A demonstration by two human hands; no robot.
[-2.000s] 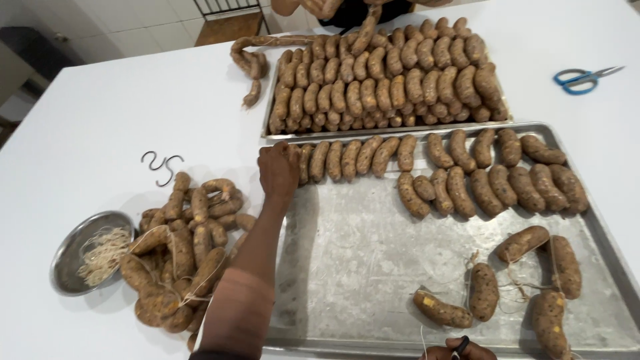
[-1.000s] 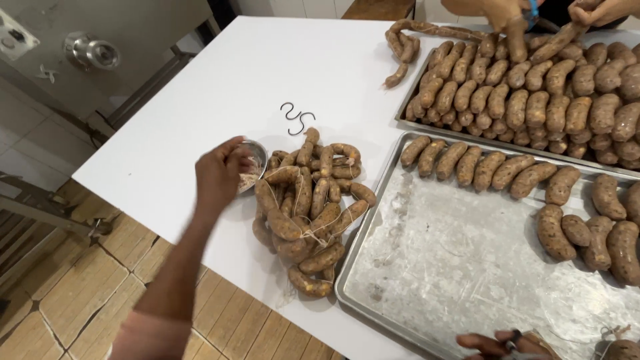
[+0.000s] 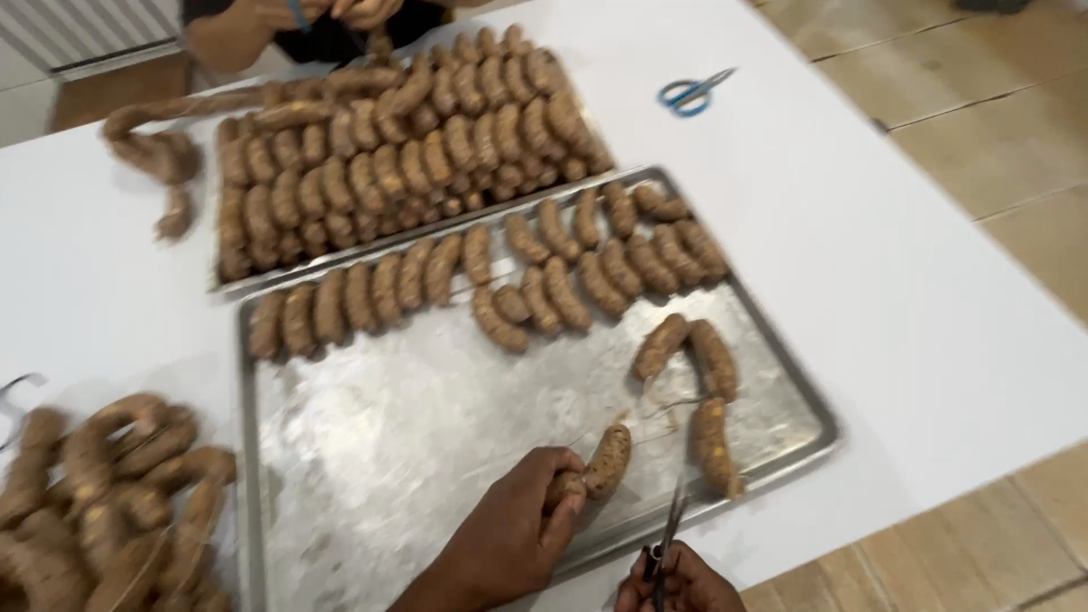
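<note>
My left hand [image 3: 518, 518] grips one sausage of a linked pair over the front part of a metal sheet tray [image 3: 374, 433]; the other sausage [image 3: 609, 461] points up and right from my fingers. Thin string runs from the pair toward several tied sausages [image 3: 714, 442] lying near the tray's right edge. At the front rim, my right hand [image 3: 680, 582] holds dark-handled scissors [image 3: 671, 518], their blades pointing up, just left of those tied sausages. Rows of single sausages [image 3: 387, 287] lie along the tray's far side.
Behind stands a second tray heaped with sausages [image 3: 408, 161], one string of them hanging over its left side. A coil of linked sausages [image 3: 110, 510] lies at left, beside a metal hook [image 3: 13, 399]. Blue-handled scissors [image 3: 695, 92] rest at the back right. Another person's hands [image 3: 331, 13] work behind.
My left hand has moved from the small metal bowl at the left to the tray, where it now grips a sausage. The scissors in my right hand now show clearly. The view has swung back right.
</note>
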